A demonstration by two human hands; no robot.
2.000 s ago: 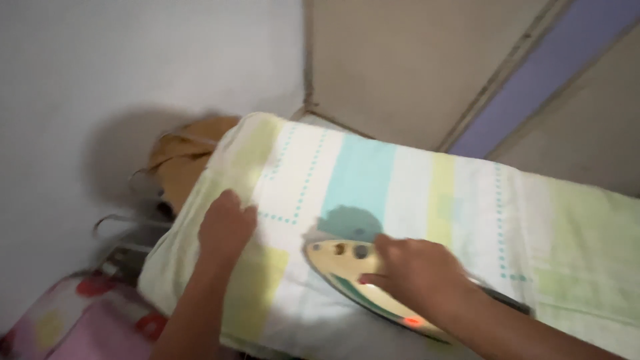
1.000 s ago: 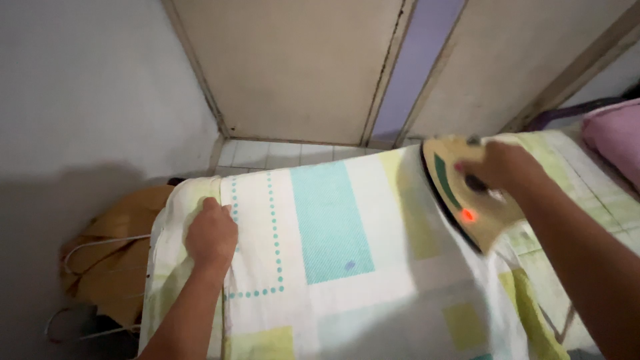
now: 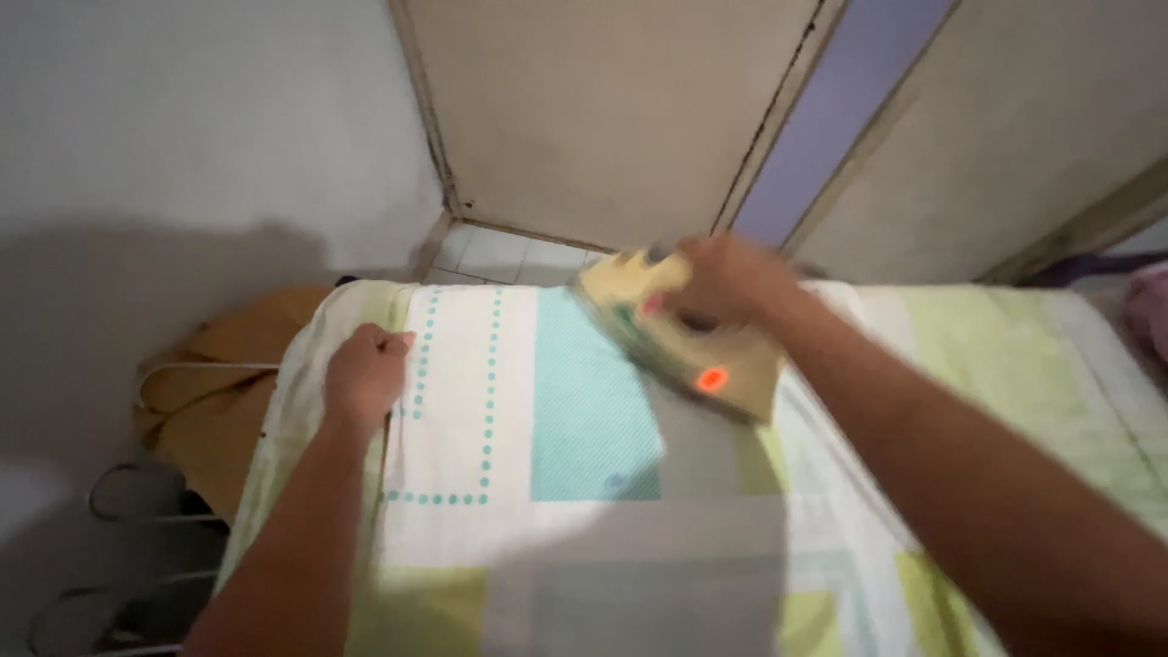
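My right hand [image 3: 739, 278] grips the handle of a cream clothes iron [image 3: 684, 338], blurred, with an orange light glowing near its rear. The iron is over the far part of a white cloth [image 3: 447, 392] patterned with teal, grey and yellow-green blocks and teal dots. Its nose points to the far left; whether its soleplate touches the cloth cannot be told. My left hand [image 3: 367, 374] has curled fingers at the cloth's left edge, apparently pinching it; the fingertips are partly hidden. Beneath lies a pale green and white striped cover [image 3: 995, 365].
Brown fabric [image 3: 242, 411] and several wire hangers [image 3: 205, 367] are beside the board's left end. A grey wall [image 3: 228, 119] stands at the left, a beige door panel [image 3: 593, 109] beyond the far edge. Pink fabric [image 3: 1148, 306] shows at the far right, white floor tiles [image 3: 493, 255] behind.
The iron in my right hand has moved left from the right part of the cloth, where it was one second ago. My left hand remains at the cloth's left side.
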